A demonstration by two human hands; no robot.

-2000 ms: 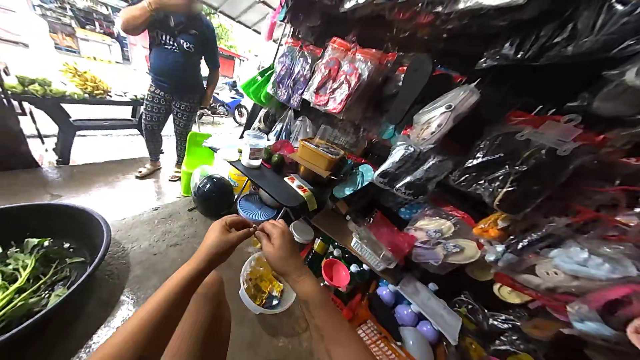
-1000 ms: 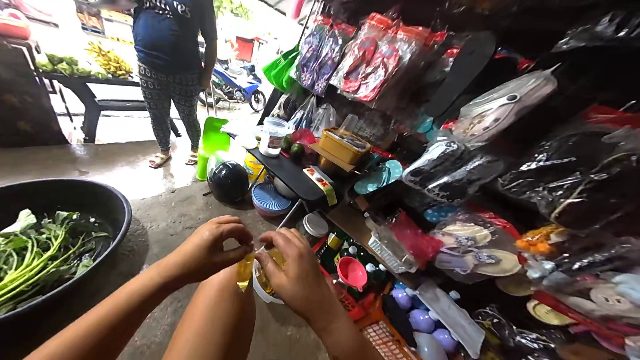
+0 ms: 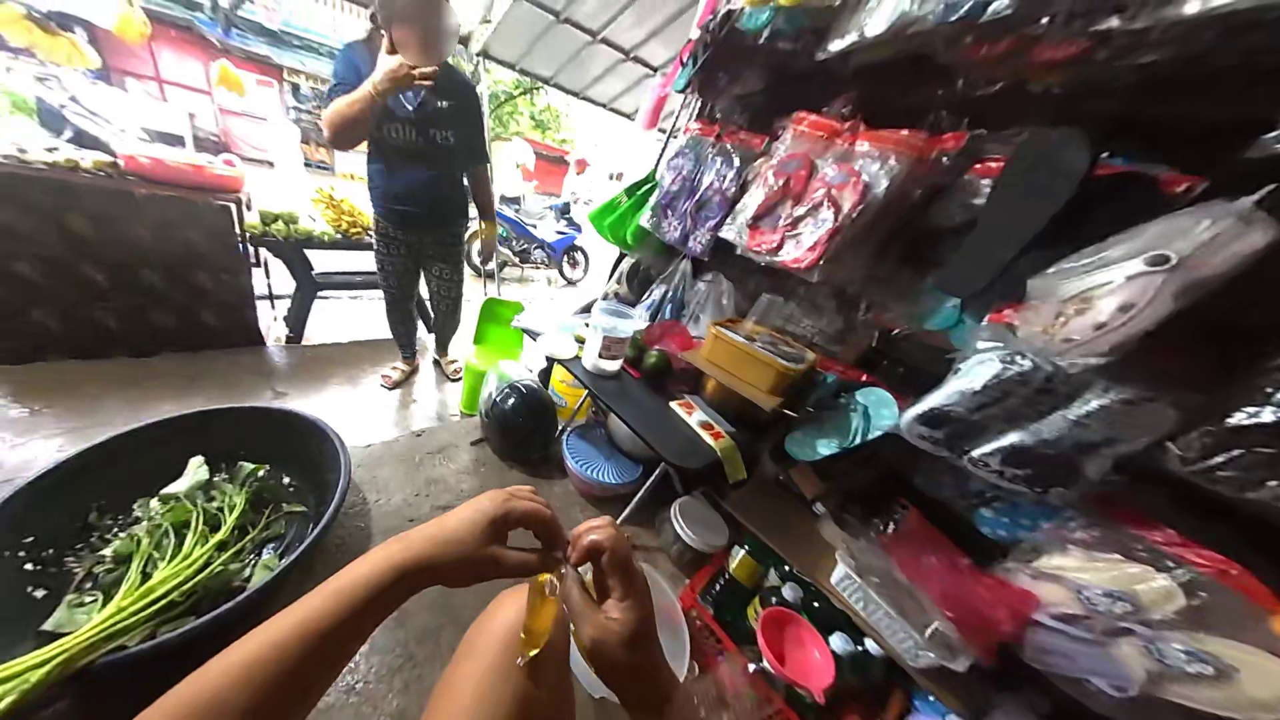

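Observation:
My left hand (image 3: 505, 535) and my right hand (image 3: 610, 590) meet at the fingertips, both pinching the top of a small clear plastic bag of yellow liquid (image 3: 540, 618). The bag hangs down over my bent knee. Behind and below my right hand is a white plastic tub (image 3: 665, 620) on the floor; its contents are mostly hidden by the hand. To the left, a large black basin (image 3: 335, 500) holds leafy green stalks (image 3: 170, 570).
A red crate (image 3: 705, 620) with bottles and a pink funnel (image 3: 795, 652) is at the right, below hanging bagged slippers (image 3: 810, 200). A black bench (image 3: 650, 410), a helmet (image 3: 518, 418) and a lidded blue container (image 3: 600, 458) lie ahead. A person (image 3: 425, 180) stands beyond.
The view has tilted up since one second ago. My hands remain together at the bag's top. The standing person's hand is at the face, as two seconds ago.

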